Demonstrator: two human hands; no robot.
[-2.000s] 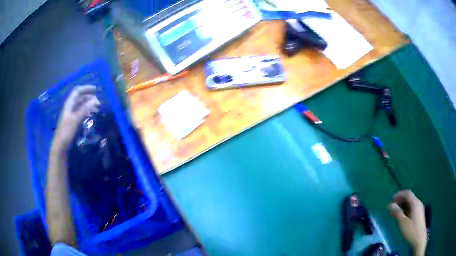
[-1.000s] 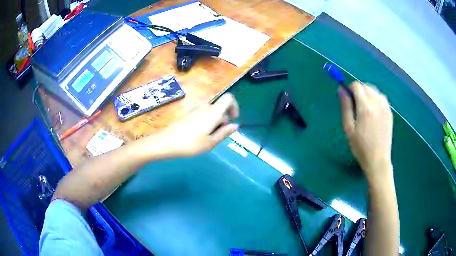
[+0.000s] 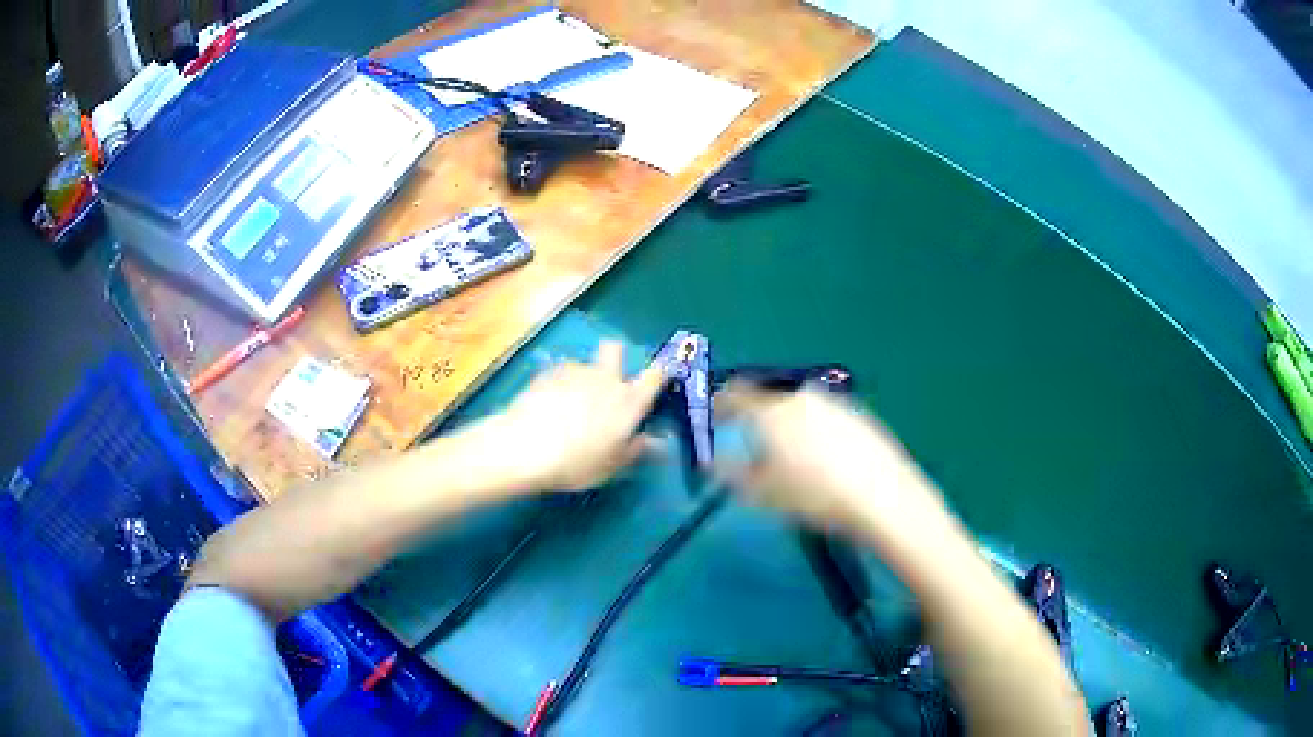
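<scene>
My left hand [image 3: 583,421] is at centre, its fingers closed around a black battery clamp [image 3: 694,377] whose pivot faces up. My right hand [image 3: 806,449] is blurred just right of it, against a second black clamp [image 3: 832,379]; its grip cannot be made out. Two black cords [image 3: 619,605] run down-left from near the hands, with red sleeves at their lower ends. A lead with a blue plug [image 3: 701,672] and red wire lies below the hands. Another dark clamp [image 3: 835,576] shows under my right forearm, partly hidden.
A single clamp [image 3: 759,190] lies near the wood edge. More clamps [image 3: 1235,612] lie at lower right. The board holds a scale [image 3: 267,187], phone [image 3: 436,268], orange-red pen [image 3: 248,350], whitish square [image 3: 317,403] and sample clamps [image 3: 555,140]. A blue crate [image 3: 79,504] stands left; green roll [image 3: 1289,367] right.
My hands have come together at centre; the right has moved left and down. The clamp lying apart between them is now at my hands, and the cords trail toward the front edge.
</scene>
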